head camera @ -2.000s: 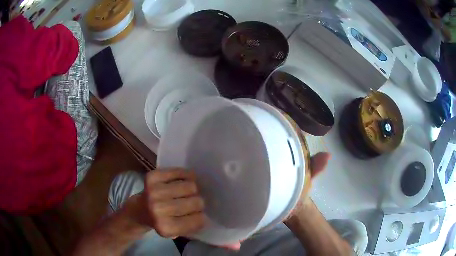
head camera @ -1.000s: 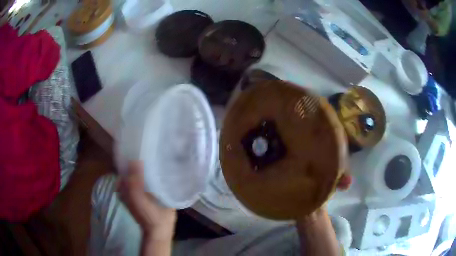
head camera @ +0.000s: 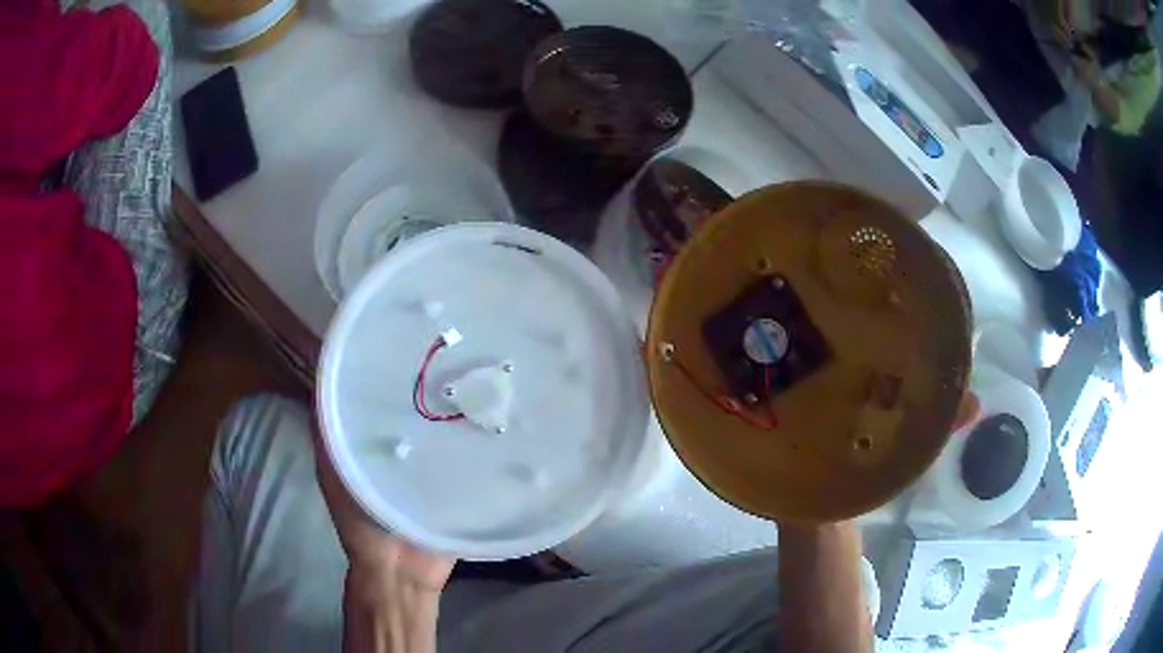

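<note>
My left hand (head camera: 393,561) holds the white round housing (head camera: 561,447) from below at its lower left edge. Its open inside faces me, with a small white plate held by screws and thin red and dark lead wires (head camera: 420,389) ending in a white plug. My right hand (head camera: 816,549) holds the wood-look base (head camera: 906,421) from behind and below. Most of that hand is hidden; a fingertip shows at the right rim. Inside the base are a black square fan-like part (head camera: 797,334) with a pale centre and thin red wires. The two parts are side by side, their rims touching or nearly touching.
Dark brown bases (head camera: 610,96) lie beyond, by a clear drum (head camera: 344,217). A phone (head camera: 218,133) lies at the table's left edge. White cartons (head camera: 829,115), a white ring (head camera: 1039,211), another with a dark centre (head camera: 995,455) and a cut-out insert (head camera: 944,580) lie right. A person's red sleeve (head camera: 64,319) is left.
Two seconds ago the housing and base were together. They came apart; the white housing has since turned its inside towards me, and the base is a little further right.
</note>
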